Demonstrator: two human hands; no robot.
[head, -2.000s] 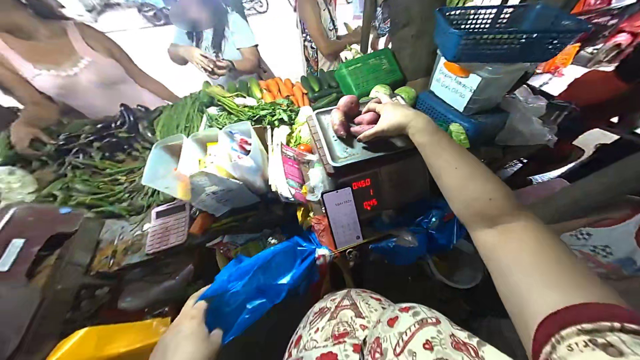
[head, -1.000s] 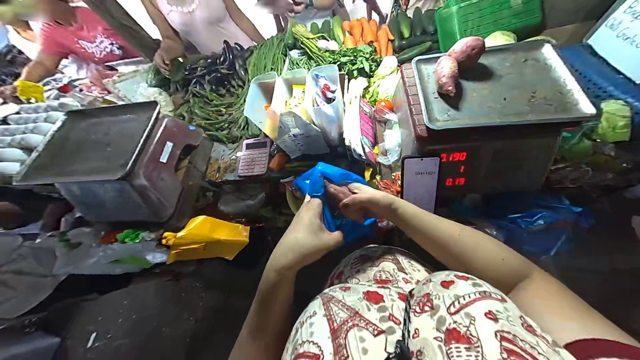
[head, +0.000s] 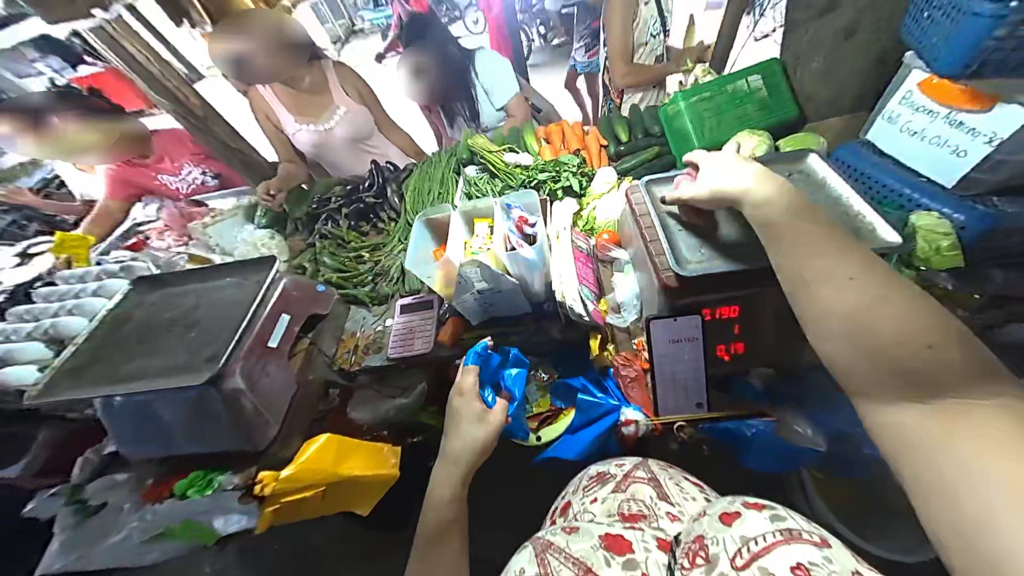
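My left hand (head: 472,412), low in the middle, grips a bunched blue plastic bag (head: 502,376). Over the metal tray (head: 852,196) of the digital scale, my right hand (head: 724,184) reaches in at the left part. Its fingers are closed around something pinkish, likely a sweet potato (head: 686,182), mostly hidden by the hand. Red digits glow on the scale's display (head: 724,332). A smartphone (head: 678,364) leans upright beside that display. Left of the scale stand white plastic bins (head: 480,248) with packets, and a pink calculator (head: 414,326) lies in front of them.
A second scale (head: 184,336) stands at the left, with a yellow plastic bag (head: 328,480) below it. Eggplants (head: 372,196), carrots (head: 572,142) and cucumbers (head: 636,136) are heaped behind. A green crate (head: 732,108) and blue baskets (head: 920,188) stand at the back right. Several people are across the stall.
My right hand has moved from the blue bag up to the scale tray, where two sweet potatoes lay a second ago. My left hand still holds the bag.
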